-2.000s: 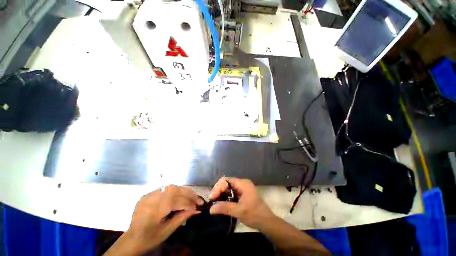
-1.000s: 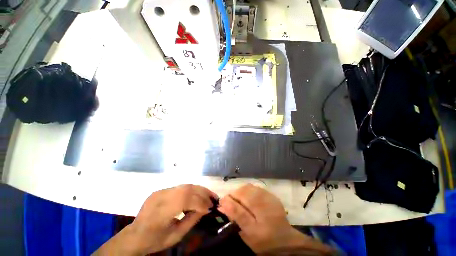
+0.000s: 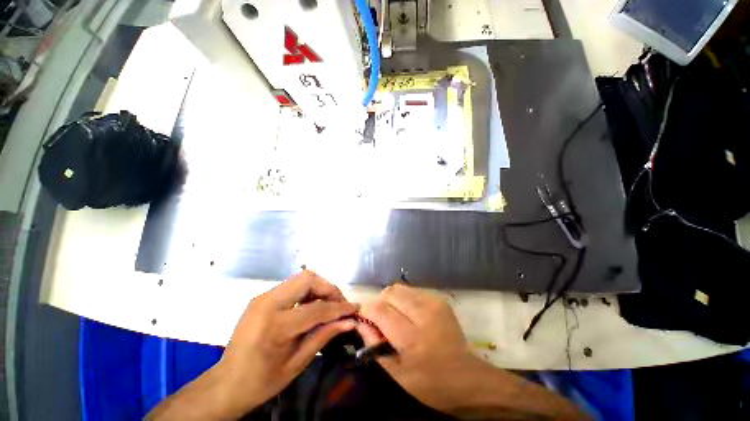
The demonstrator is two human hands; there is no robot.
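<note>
A black fabric bag piece (image 3: 329, 382) hangs at the table's front edge, low in the view. My left hand (image 3: 288, 333) and my right hand (image 3: 419, 341) pinch its upper edge, fingertips nearly touching. A short row of zipper teeth (image 3: 368, 322) shows between the fingertips. A small shiny metallic part (image 3: 370, 351) lies just below, by my right fingers. The lower part of the bag is dark and cut off by the frame's bottom. The template (image 3: 436, 148) with yellow tape lies under the white sewing machine head (image 3: 288, 57).
Thread snips (image 3: 563, 218) and a curling black cord (image 3: 567, 263) lie on the dark metal plate (image 3: 444, 251). Black bag heaps stand at left (image 3: 107, 164) and right (image 3: 682, 263). A blue hose (image 3: 374, 49) curves by the head. The control screen (image 3: 674, 25) is at right rear; blue bins (image 3: 123, 362) are below.
The view has shifted, so the machine sits higher and the left heap farther in. My hands stay close together on the bag's edge; zipper teeth now show between the fingertips.
</note>
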